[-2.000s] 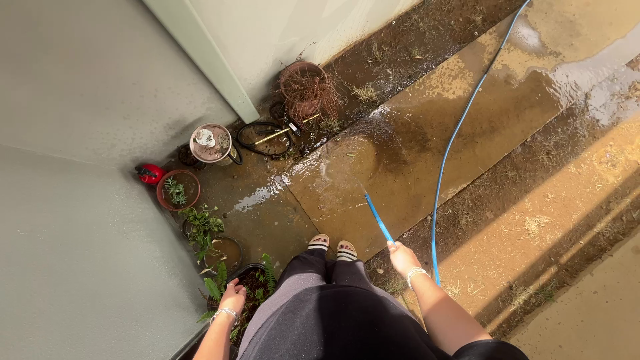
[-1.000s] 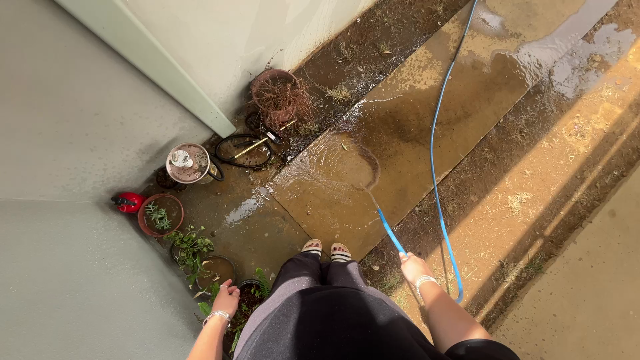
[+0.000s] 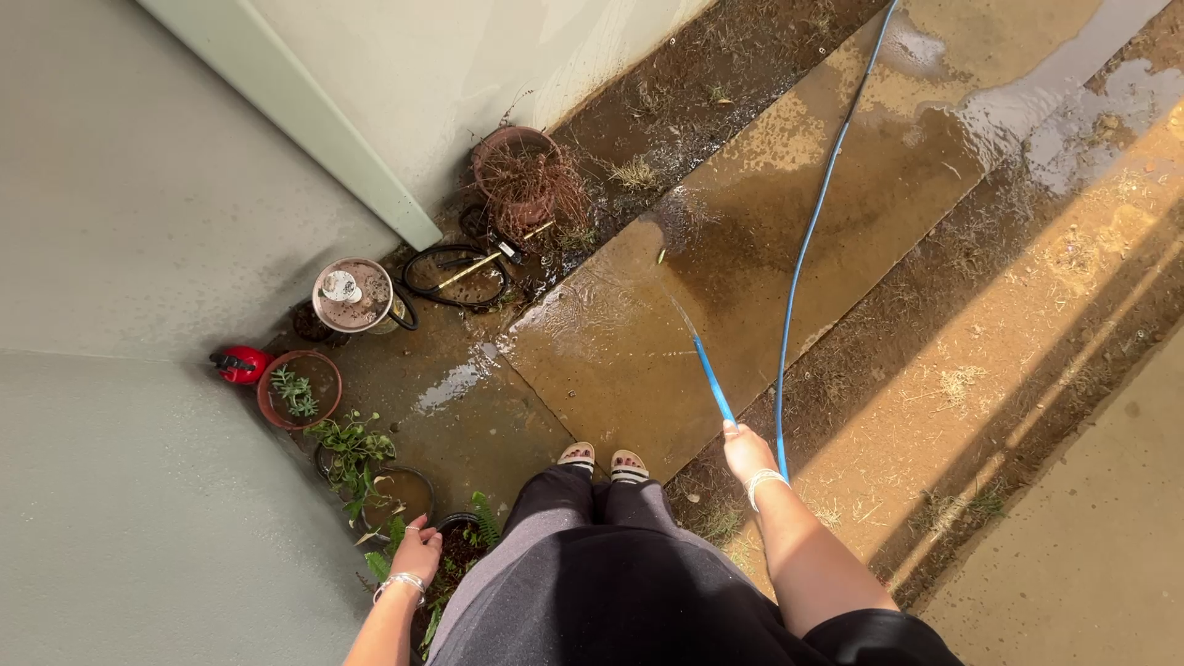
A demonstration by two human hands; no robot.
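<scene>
My right hand (image 3: 747, 453) is closed around a blue garden hose (image 3: 710, 377), whose end points away from me over the wet paving. A thin stream of water (image 3: 683, 313) leaves the hose and lands on the concrete slab (image 3: 638, 370), where ripples spread. Behind the hand, the rest of the hose (image 3: 807, 240) runs up to the top edge. My left hand (image 3: 416, 552) hangs beside a fern (image 3: 485, 520) in a dark pot, its fingers slightly curled; whether it touches a leaf cannot be told.
Along the wall stand a terracotta pot with dry stems (image 3: 518, 176), a bucket with a white object (image 3: 353, 294), a coiled black hose (image 3: 455, 276), a red container (image 3: 241, 364), a succulent pot (image 3: 300, 389) and a leafy plant (image 3: 351, 449). Bare soil (image 3: 953, 379) borders the slab.
The end of the hose has swung a little in my right hand, and the water now lands as a thinner stream. My left hand stays by the potted plants.
</scene>
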